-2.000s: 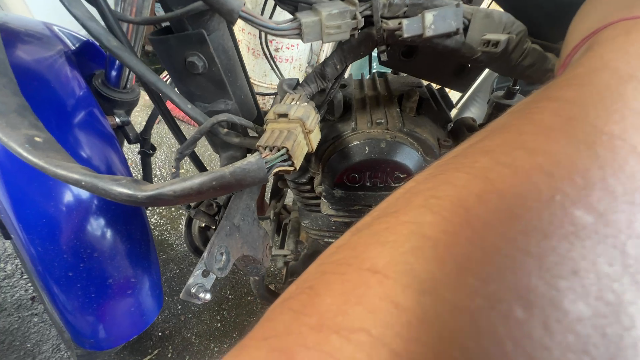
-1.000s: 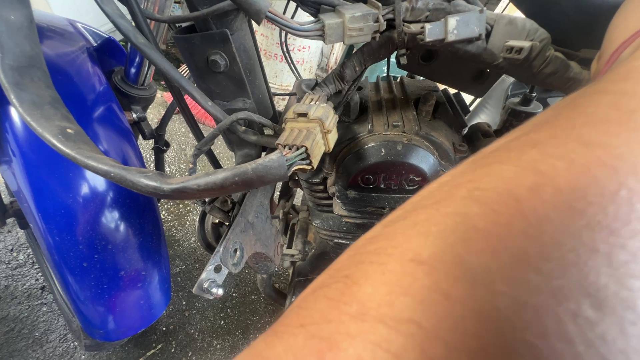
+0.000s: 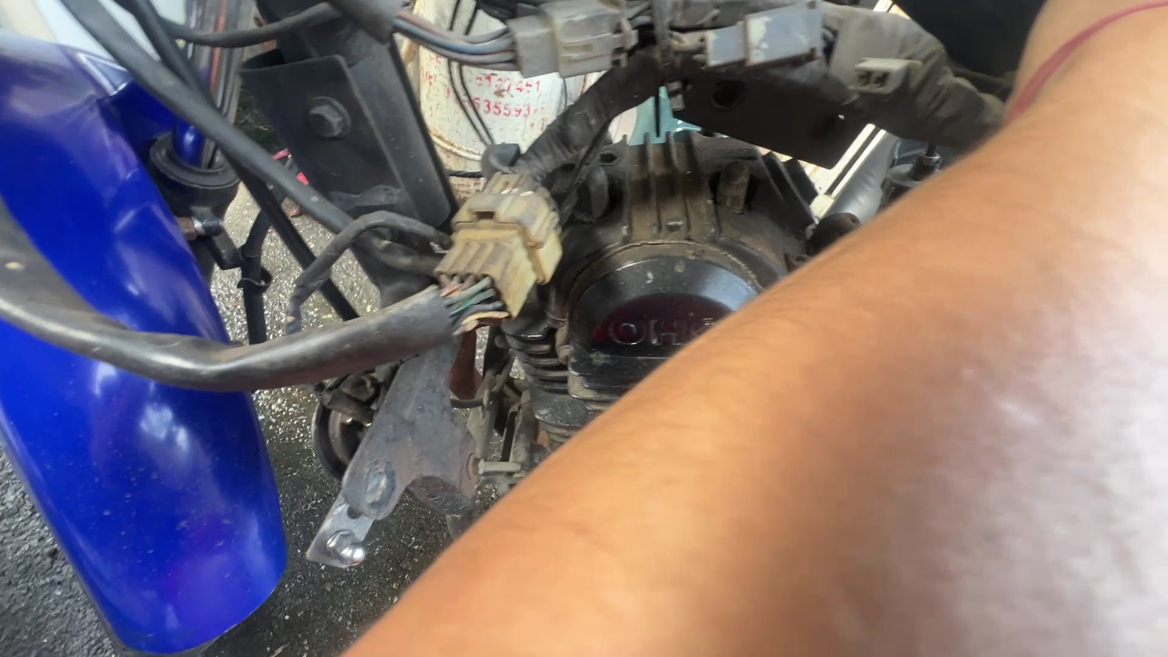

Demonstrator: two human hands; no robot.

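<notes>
A bare forearm with a thin red band crosses the lower right up to the top right corner; neither of my hands is in the frame. Behind the arm is a black motorcycle engine with a round cover, partly hidden. A dirty cream multi-pin wire connector hangs left of the cover, joined to a thick black-sleeved wiring harness. Along the top lie a grey connector, a second grey-white connector and a small connector against a wrapped harness.
A blue front fender fills the left side. Below the engine's left side, a metal bracket with a bolt projects over wet, dark ground. A black frame part with a bolt and a whitish container bearing red writing stand behind.
</notes>
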